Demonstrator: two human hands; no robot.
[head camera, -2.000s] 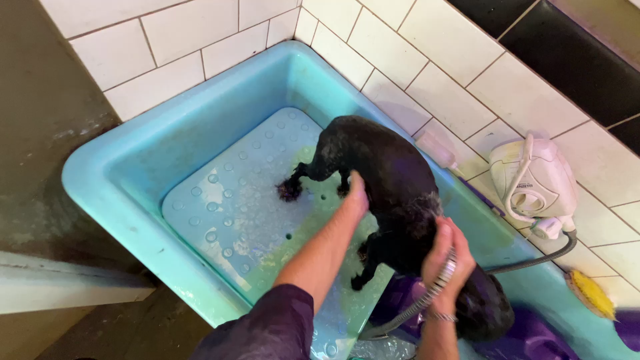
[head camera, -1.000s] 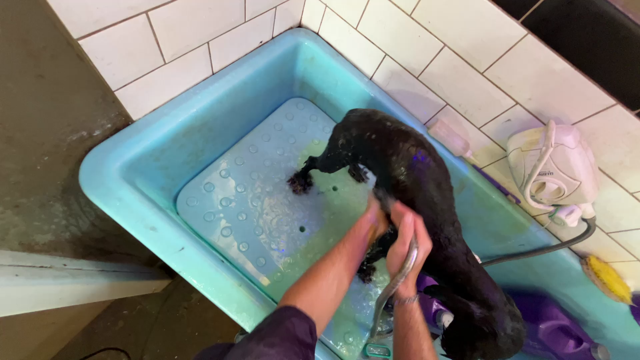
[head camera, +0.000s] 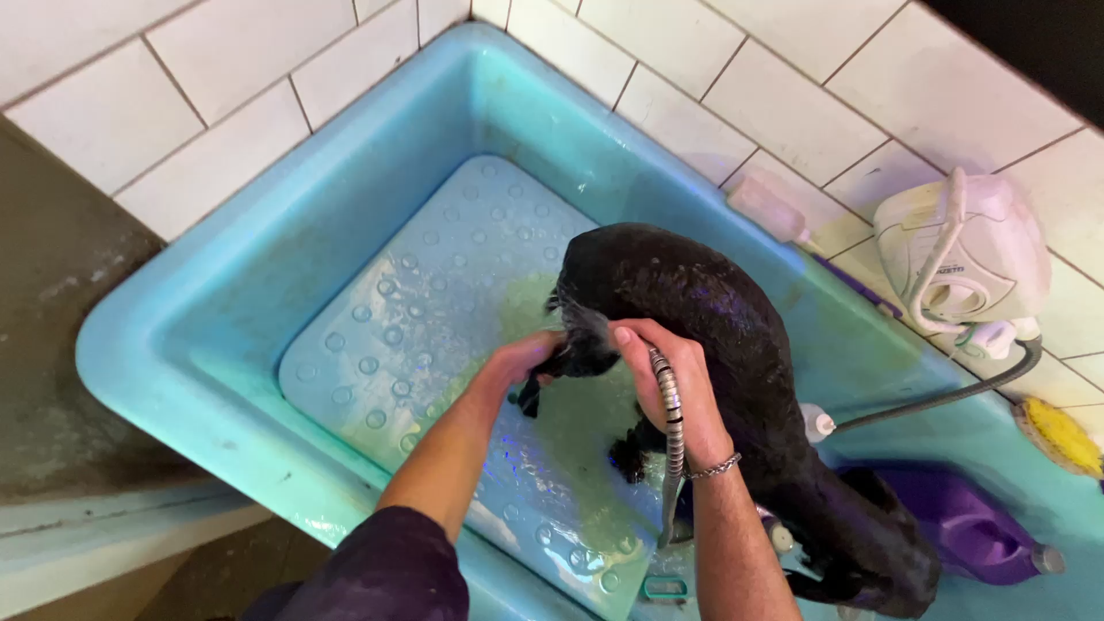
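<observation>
A wet black dog (head camera: 733, 345) stands in a blue tub (head camera: 207, 285), its back arched and its head low at the bottom right. My left hand (head camera: 528, 355) is closed around one of the dog's legs (head camera: 582, 349). Close beside it, my right hand (head camera: 668, 366) grips the end of a ribbed metal shower hose (head camera: 673, 431). Water sprays from there onto the held leg. The spray outlet itself is hidden by my fingers. Under the dog lies a light blue bumpy mat (head camera: 448, 285), with greenish water over part of it.
Purple jug (head camera: 966, 522) lies beside the dog's head. On the tub's wall side are a white machine (head camera: 957, 250) with a grey hose (head camera: 940, 392), a pinkish bottle (head camera: 768, 207) and a yellow sponge or brush (head camera: 1056, 435). A small green-rimmed object (head camera: 664, 588) lies near my right forearm.
My left hand has moved down the dog's leg and now holds it out from the body. Spray is now plain between my hands. Two seconds ago my right hand was over the dog's back.
</observation>
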